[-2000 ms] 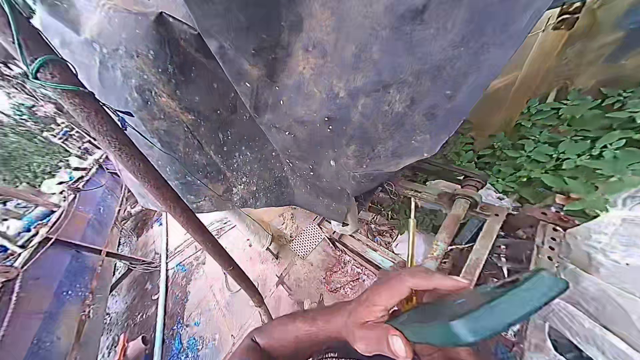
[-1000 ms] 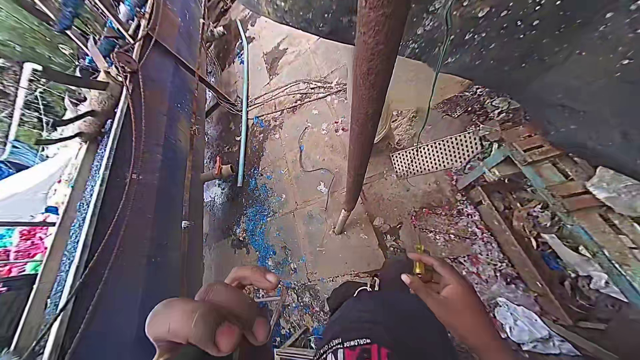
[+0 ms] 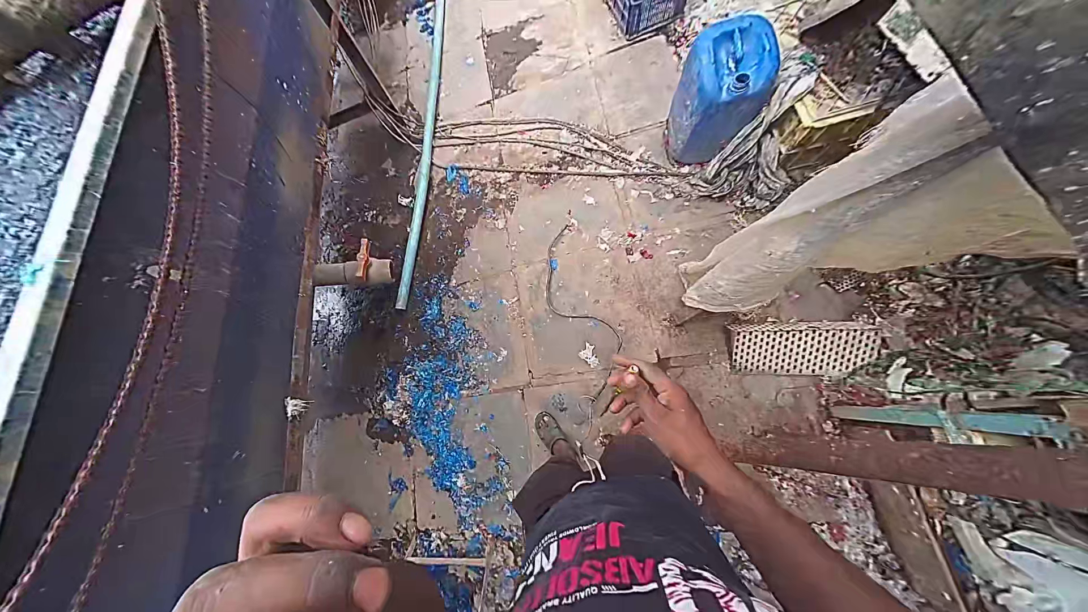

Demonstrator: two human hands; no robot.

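My left hand (image 3: pixel 310 552) is large and close to the camera at the lower left, fingers curled; nothing shows between them, and its palm is hidden. My right hand (image 3: pixel 667 412) is in front of my dark printed shirt (image 3: pixel 603 544), right of centre. Between its thumb and fingers is a slim yellow object (image 3: pixel 633 371), too small to identify surely. Beneath that hand a thin dark cable (image 3: pixel 586 316) curves over the stone paving. Just left of it, one foot in a dark clog (image 3: pixel 551 431) stands on the ground.
A dark metal wall with hanging ropes (image 3: pixel 170 280) runs along the left. Near it are a pipe with an orange valve (image 3: pixel 364 260), a light-blue hose (image 3: pixel 422 161) and blue plastic flakes (image 3: pixel 446 399). A blue jerrycan (image 3: pixel 727 85), perforated plate (image 3: pixel 806 348) and rusty pole (image 3: pixel 918 463) lie rightward.
The view has swung down to the ground and my body. A dark green flat object held in a hand two seconds ago is out of view. The yellow object remains in my right hand since one second ago.
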